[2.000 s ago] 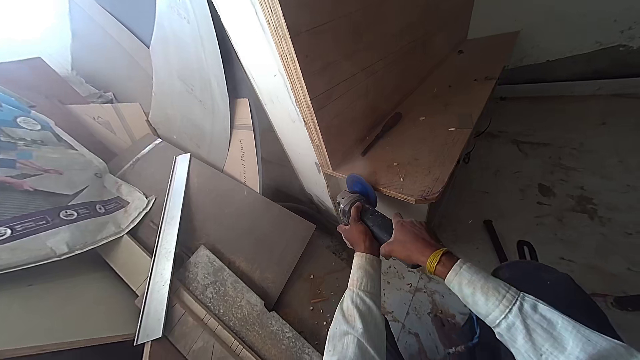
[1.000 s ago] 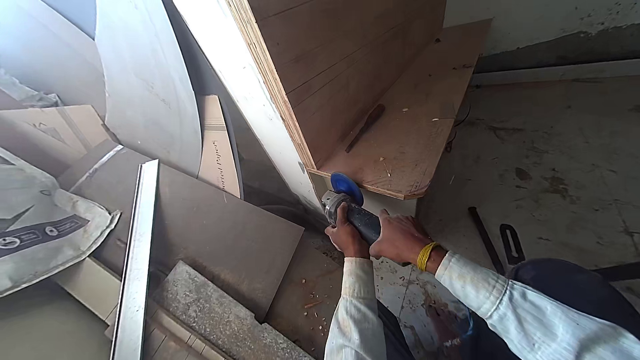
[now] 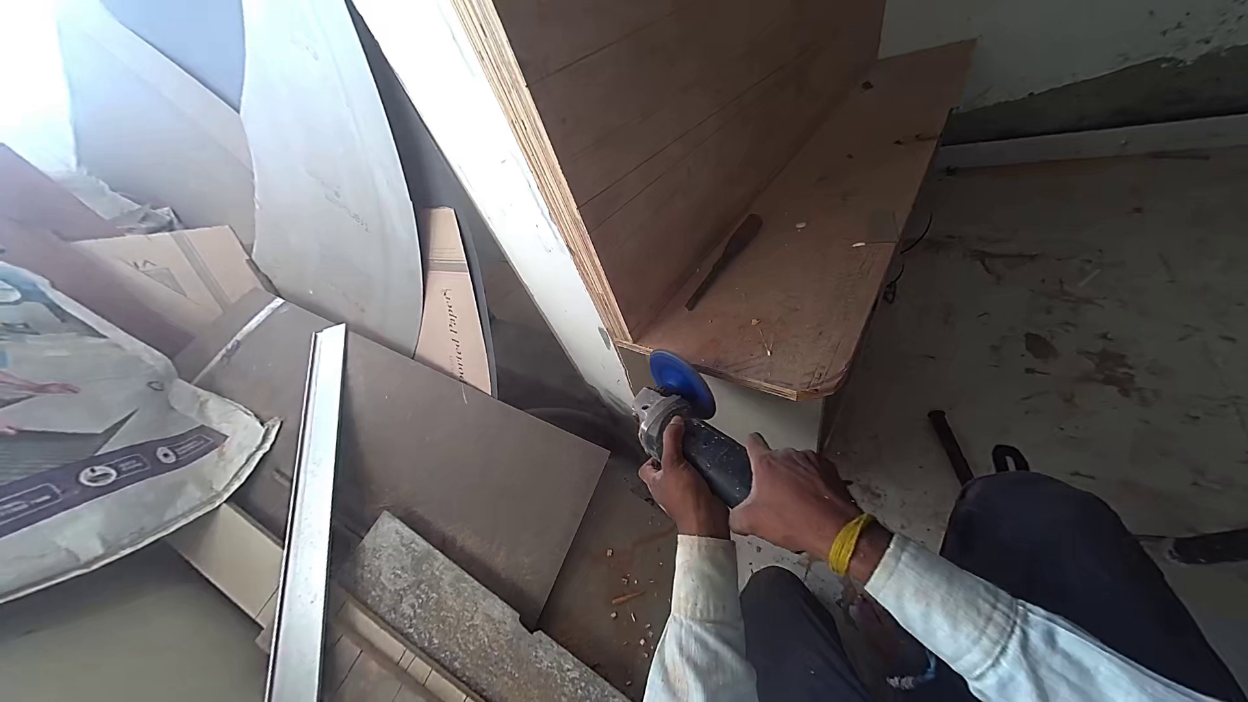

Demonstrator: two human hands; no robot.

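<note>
An angle grinder (image 3: 717, 458) with a blue disc (image 3: 682, 383) is held in both hands. My left hand (image 3: 687, 483) grips it near the metal gear head, thumb upward. Around the rear of its dark body is my right hand (image 3: 795, 492), with a yellow band at the wrist. The disc meets or nearly meets the front edge of a plywood ledge (image 3: 809, 322), just right of the upright plywood panel (image 3: 682, 127); contact cannot be told. On the ledge lies a dark, slim hand tool with a handle (image 3: 723, 261), its exact kind unclear, among small wood chips.
At left lean brown boards (image 3: 468, 458), a metal channel (image 3: 310, 517), a rough stone slab (image 3: 458, 595), a curved pale sheet (image 3: 327, 166) and cardboard (image 3: 453, 312). A printed sack (image 3: 107, 429) lies far left. A dark bar (image 3: 949, 444) rests on the floor by my knee.
Both hands stay on the grinder, and its disc remains at the ledge's front edge by the panel corner. The view has shifted somewhat.
</note>
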